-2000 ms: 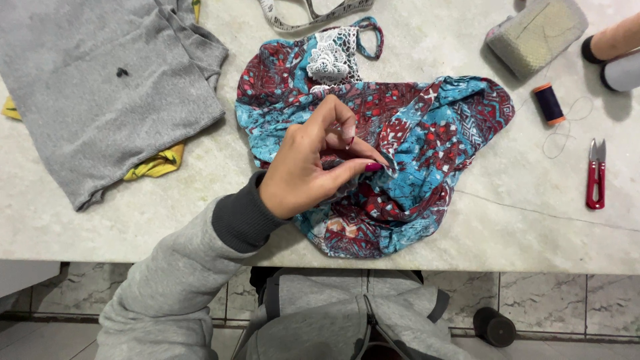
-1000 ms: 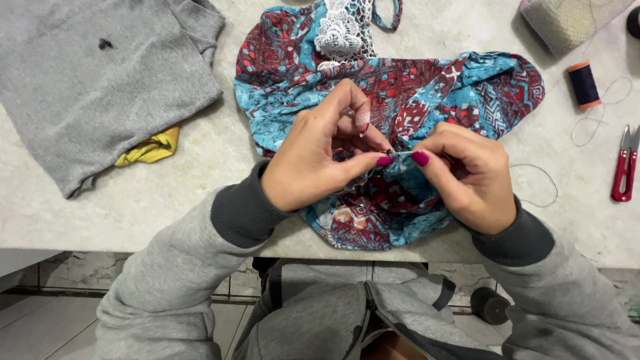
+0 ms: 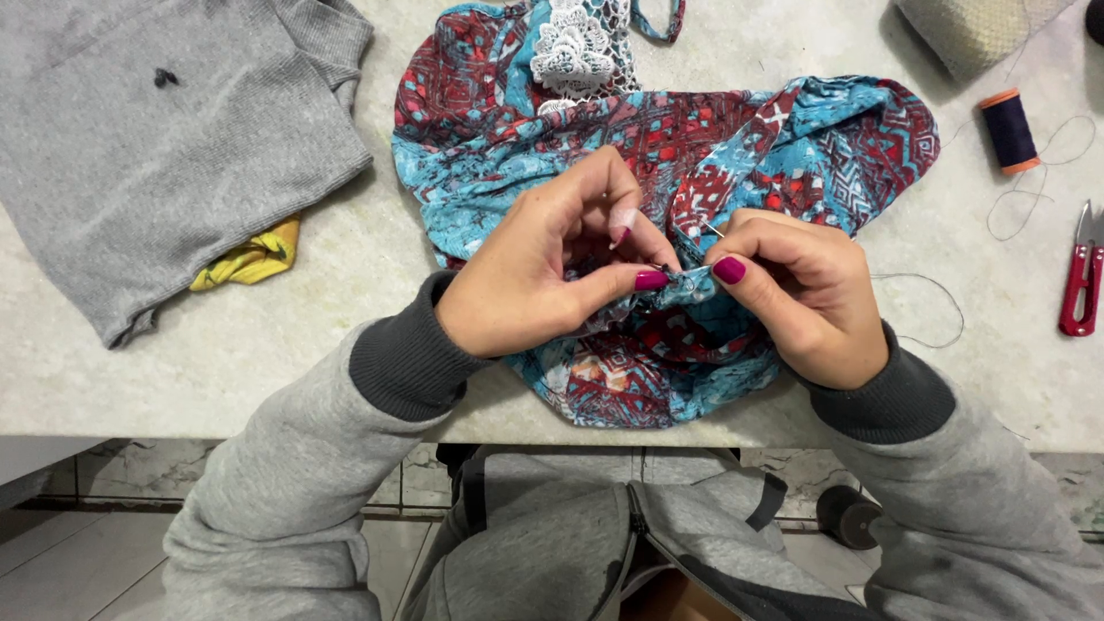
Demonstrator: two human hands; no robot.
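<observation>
A red and blue patterned garment (image 3: 535,172) with white crochet lace (image 3: 573,52) lies bunched on the marble-look tabletop. My left hand (image 3: 552,259) pinches a gathered fold of its fabric between thumb and index finger. Just right of it, my right hand (image 3: 798,293) holds a thin sewing needle (image 3: 712,229), whose end shows above the fingertips, and its thumb and index finger meet at the same fold. A dark thread (image 3: 953,302) loops out on the table to the right of this hand. The fingers hide part of the needle and the fold.
Folded grey fabric (image 3: 198,147) lies at the left, a yellow cloth (image 3: 254,257) under it. To the right are a spool of dark thread (image 3: 1009,132), red-handled thread snips (image 3: 1081,285) and a pale woven-textured block (image 3: 983,30). The table's front edge (image 3: 259,438) runs below my hands.
My right hand, out of view two seconds ago, has come in to the fabric beside my left hand. My left hand keeps its pinch. The view has shifted somewhat.
</observation>
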